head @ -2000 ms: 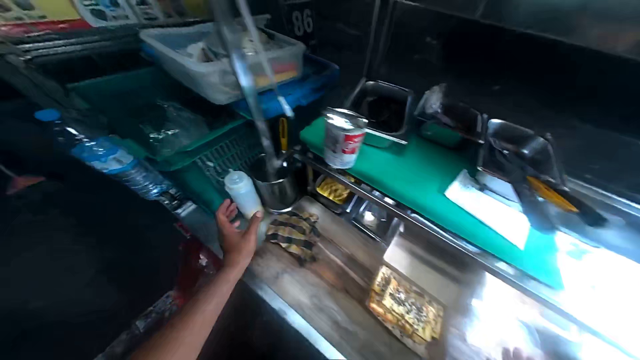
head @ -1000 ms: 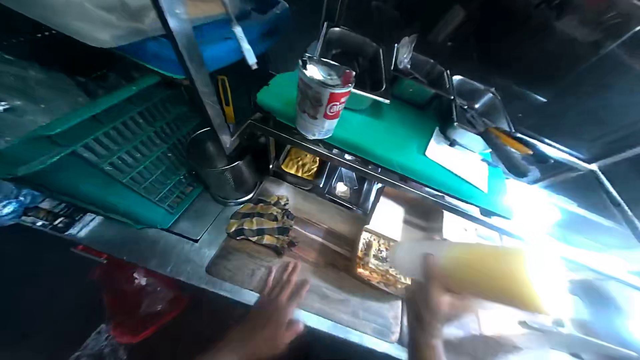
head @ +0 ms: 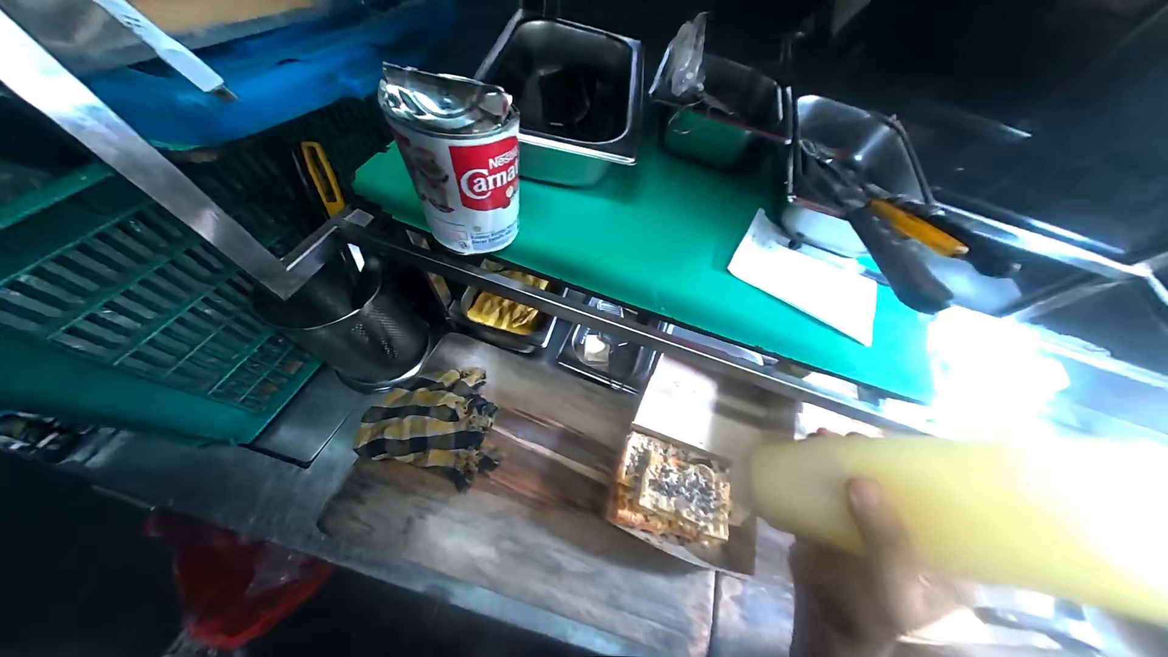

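My right hand (head: 876,575) is closed around a pale yellow bottle (head: 922,511), large and blurred at the lower right. Its narrower end points left, close to a topped waffle or toast (head: 680,484) lying in an open cardboard box (head: 680,397). The box rests on a wooden board (head: 520,538). A crumpled black-and-yellow checked cloth (head: 424,424) lies at the board's left end. My left hand is out of view.
Behind the board, a shelf with a green cutting board (head: 630,246) carries an opened Nestlé Carnation can (head: 465,173), steel pans (head: 570,87) and black-handled tongs (head: 903,255). A perforated steel holder (head: 365,338) and green crate (head: 173,310) stand left. A red bag (head: 237,584) hangs below.
My left hand, over the board one second ago, has left the view. My right hand still holds the yellow bottle near the food box. The view is closer to the shelf.
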